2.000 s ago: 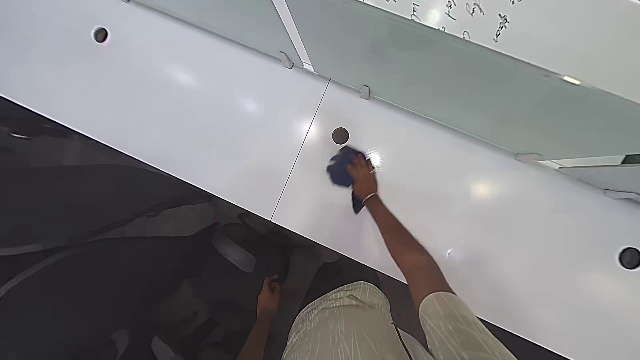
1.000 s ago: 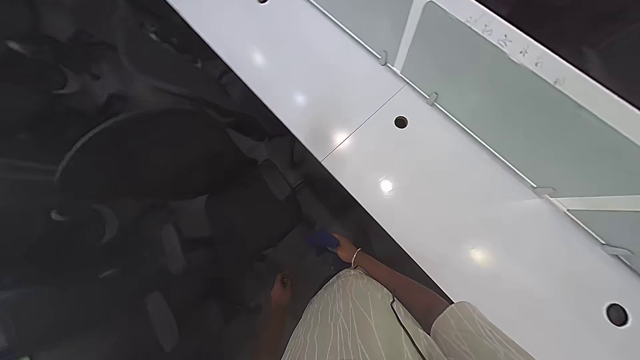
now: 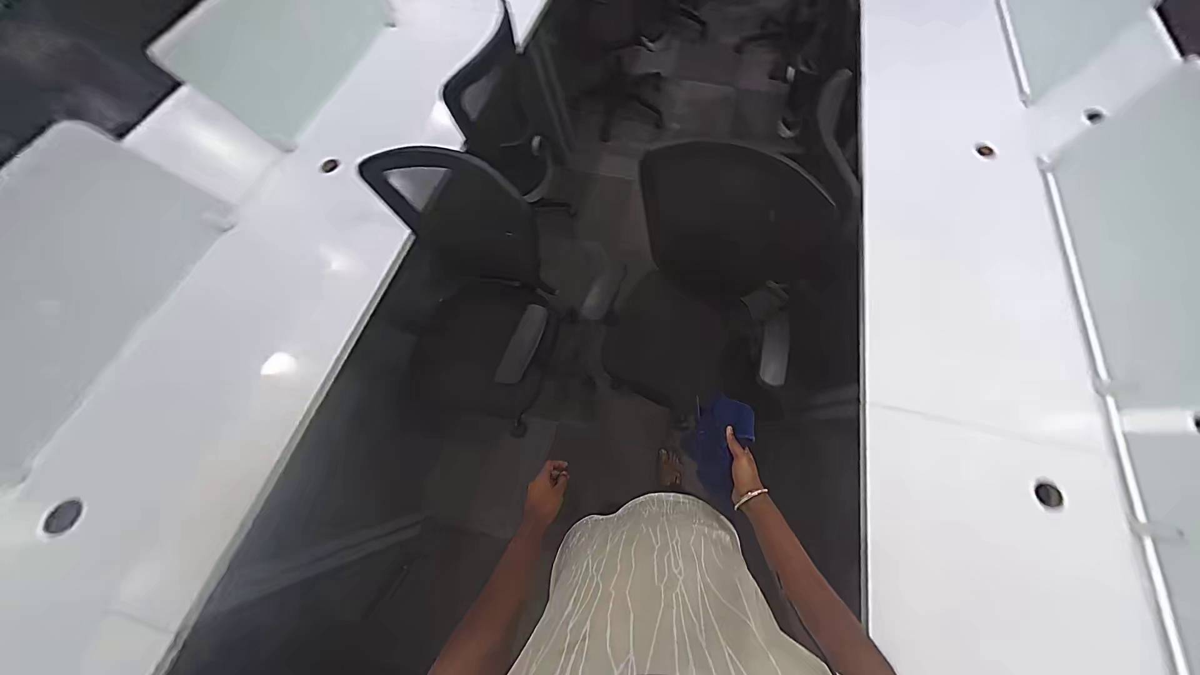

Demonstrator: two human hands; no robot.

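A blue cloth (image 3: 720, 439) hangs from my right hand (image 3: 743, 469), which grips it low over the dark floor between two rows of desks. There is a bracelet on that wrist. My left hand (image 3: 547, 489) is held in front of my body on the other side, fingers curled, with nothing visible in it. Neither hand touches a desk.
White desktops with round cable holes run along the left (image 3: 281, 412) and right (image 3: 947, 328), each bearing frosted partition panels (image 3: 1139, 253). Black office chairs stand ahead, one at left (image 3: 478, 216) and one at centre right (image 3: 731, 216), above a tiled floor (image 3: 600, 422).
My right hand with the blue cloth was on the white desktop and has come off it, down beside my body. The view has swung to the aisle between the desks.
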